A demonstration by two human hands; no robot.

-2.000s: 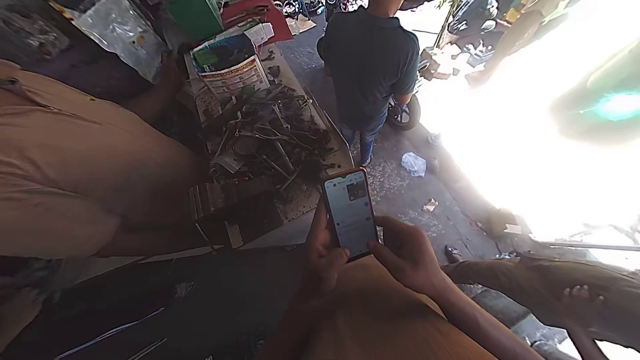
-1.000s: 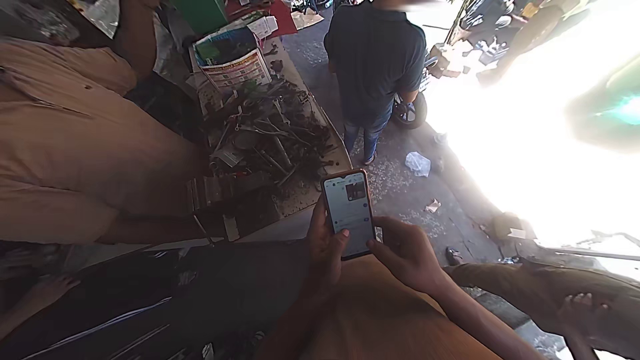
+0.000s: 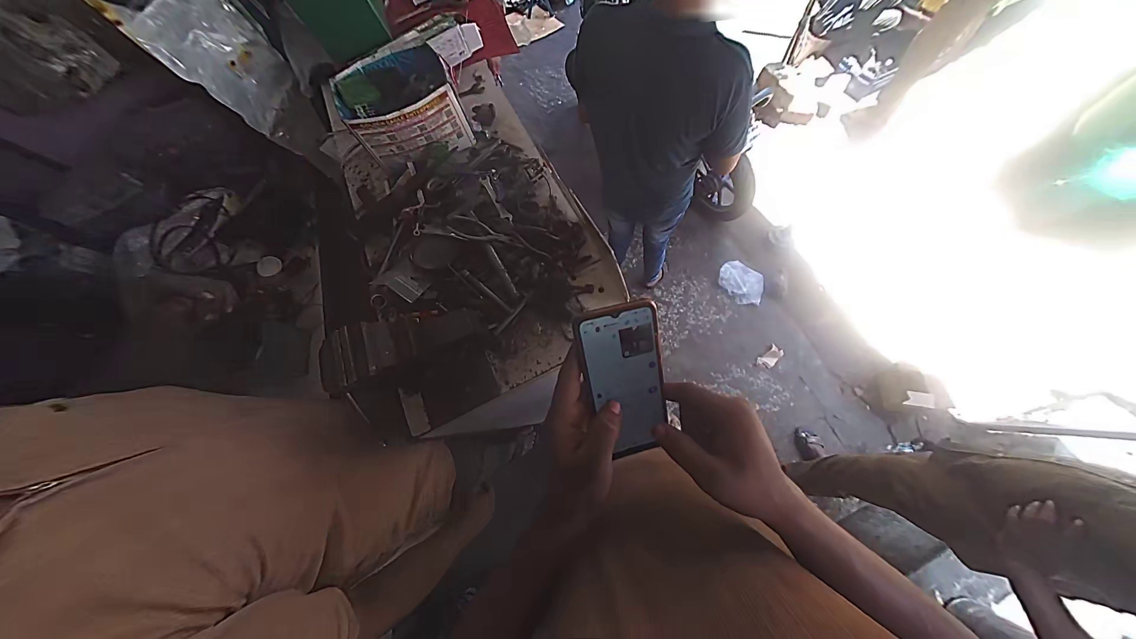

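Observation:
A smartphone [image 3: 632, 377] with a lit screen is held upright in the middle of the head view. My left hand [image 3: 581, 426] grips its left side, with the thumb over the lower left of the screen. My right hand [image 3: 723, 448] supports the lower right edge, its thumb at the bottom corner. Just beyond the phone, to the left, a workbench [image 3: 537, 359] bears a heap of metal hand tools and parts [image 3: 479, 231]. A printed paper or magazine [image 3: 404, 102] lies at the bench's far end.
A person in a tan shirt [image 3: 204, 515] is close on the left. Another person in a dark shirt [image 3: 661, 106] stands beyond the bench, near a wheel [image 3: 728, 191]. A crumpled plastic bag [image 3: 741, 281] lies on the floor. A seated person's trouser leg [image 3: 941, 497] is at right.
The person in the tan shirt has moved lower in view, uncovering clutter left of the bench. My hands still hold the phone; the left thumb lies over the screen.

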